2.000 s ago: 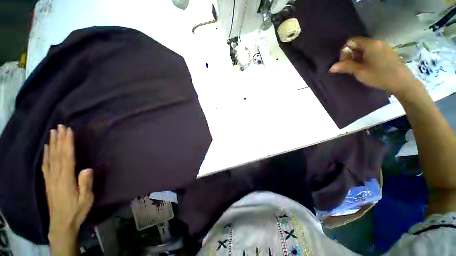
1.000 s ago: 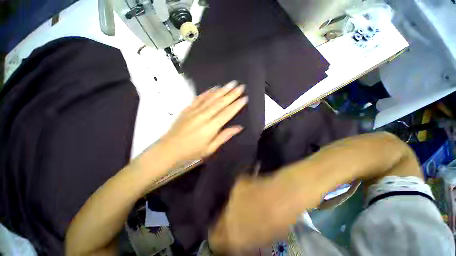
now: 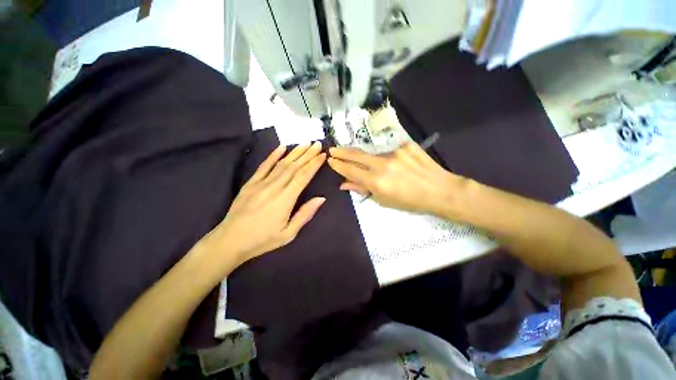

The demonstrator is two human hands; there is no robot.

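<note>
A dark garment panel [image 3: 311, 245] lies under the needle area and hangs over the table's front edge. My left hand [image 3: 270, 197] lies flat on it, fingertips close to the presser foot and needle [image 3: 328, 132]. My right hand [image 3: 396, 177] is at the panel's right edge, its fingertips touching or nearly touching the left ones. A thin grey tool [image 3: 430, 140] sticks out above my right hand, and a thin end shows below it; the part between is hidden by the hand. A large dark cloth [image 3: 141, 185] is spread at the left.
The white-cream sewing machine head [image 3: 296, 44] stands above my hands. A stack of dark cut panels [image 3: 489, 126] lies right of the needle. Paper sheets [image 3: 563, 30] are at the top right. A blue-white plastic packet [image 3: 537, 330] lies with dark cloth below the table edge.
My right hand has moved up from the lap to the needle area. The dark panel now lies left of the right-hand stack, with its top at the needle, and my left hand rests on it there.
</note>
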